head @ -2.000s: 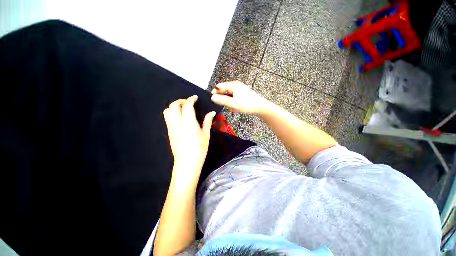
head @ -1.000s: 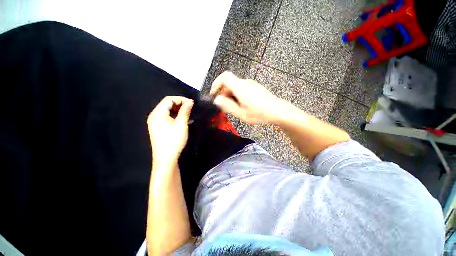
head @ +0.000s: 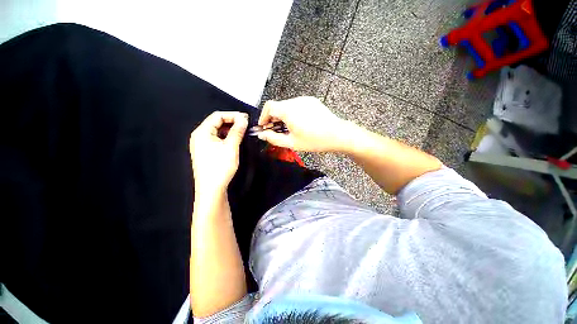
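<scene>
A large plain black garment [head: 120, 171] covers the left of the view and hangs over the table edge towards my body. My left hand [head: 218, 142] pinches the garment's edge near the table corner, thumb and forefinger together. My right hand [head: 304, 123] is closed around small dark thread snips [head: 256, 130]. Their silvery blades point left out of the fist, close to my left fingertips at the cloth edge. I cannot tell whether a thread is between the blades.
The white table [head: 190, 38] shows behind the garment. Speckled stone floor [head: 379, 69] lies beyond its right edge. A red and blue plastic stool [head: 496, 38] stands at the upper right. A white bag [head: 528, 98] and a pale frame bar [head: 515, 163] are at the right.
My left hand has gone from spread fingers to a pinch on the edge. My right hand has turned, and the snips' blades now show beside my left fingertips.
</scene>
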